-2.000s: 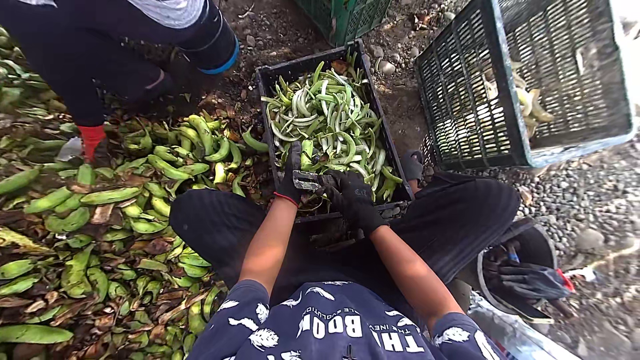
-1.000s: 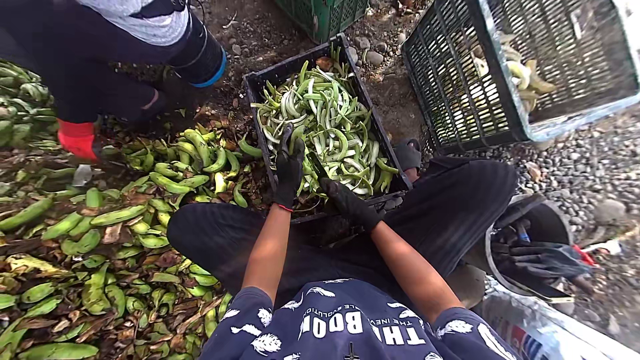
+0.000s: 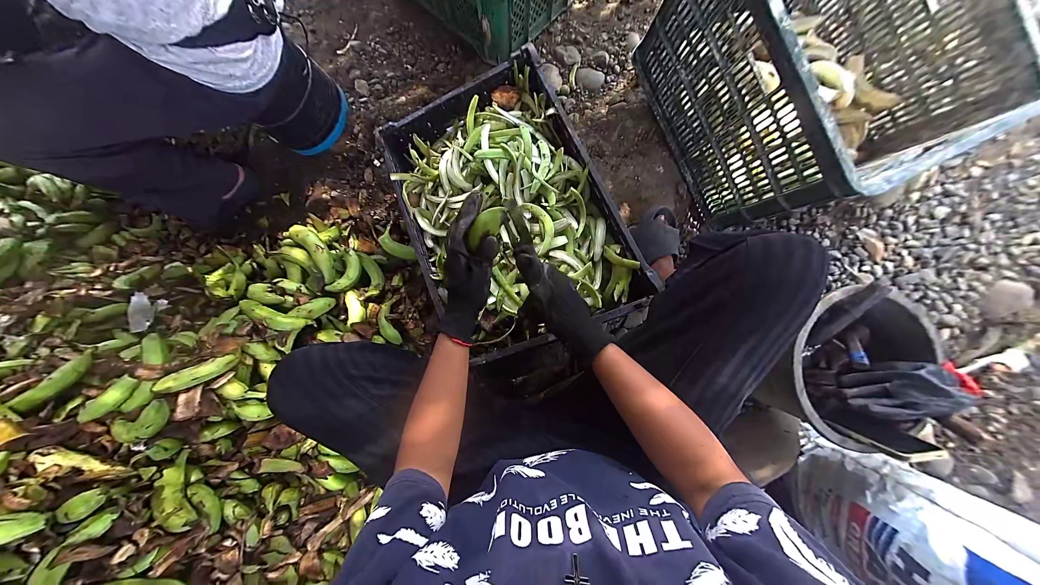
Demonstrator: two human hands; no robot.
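My left hand (image 3: 469, 268), in a black glove, grips a green plantain (image 3: 486, 228) above a black plastic crate (image 3: 583, 154). My right hand (image 3: 552, 292), gloved in black too, holds a thin dark tool (image 3: 512, 223), probably a knife, against the right side of the plantain. Green and white strips of plantain peel (image 3: 520, 162) fill the crate beneath both hands. A brown piece (image 3: 505, 97) lies at the crate's far end.
Green plantains (image 3: 195, 374) and dry peel litter cover the ground at left, near a co-worker's leg (image 3: 292, 97). A tilted green crate (image 3: 731, 106) holds peeled plantains (image 3: 841, 85). At right stand a bucket (image 3: 804, 366) with gloves and a printed sack (image 3: 910, 504). Another crate (image 3: 496, 24) is beyond.
A plantain now shows in my left hand, which looked empty one second ago. My right hand has moved up beside it. The co-worker's red-gloved hand at the left has gone out of view.
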